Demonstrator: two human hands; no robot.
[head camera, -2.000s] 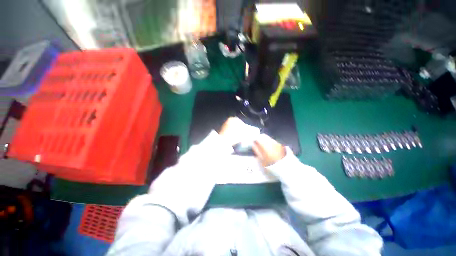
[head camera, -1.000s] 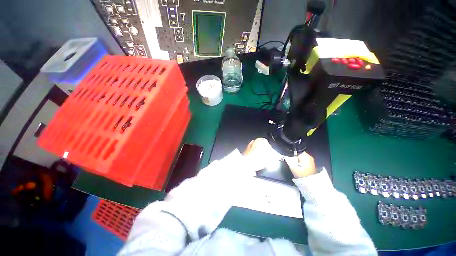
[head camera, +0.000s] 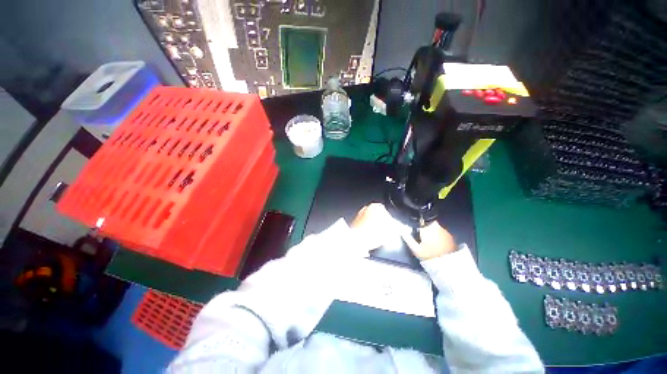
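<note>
The black digital microscope (head camera: 475, 113) stands over its flat black base (head camera: 340, 197). My left hand (head camera: 371, 219) and my right hand (head camera: 431, 239) are close together under the lens. Bright light washes out the space between them. The fingers look pinched together, but the thing between them is too bright and small to make out. The monitor (head camera: 303, 55) shows a magnified circuit board with a green rectangular part. A white paper slip (head camera: 395, 285) lies at the front of the base. A long row of boards (head camera: 585, 274) and a shorter row (head camera: 580, 315) lie to the right.
Red slotted crates (head camera: 175, 175) stand at left, with a dark phone (head camera: 269, 241) beside them and a lidded box (head camera: 110, 91) behind. A white tub (head camera: 305, 136) and clear bottle (head camera: 336, 109) stand behind the base. Black trays (head camera: 592, 153) are stacked back right. Another red crate (head camera: 167, 318) is low at left.
Since two seconds ago the view has shifted and the monitor picture has sharpened. Since one second ago both hands stay under the lens, and the magnified board has moved slightly on the screen.
</note>
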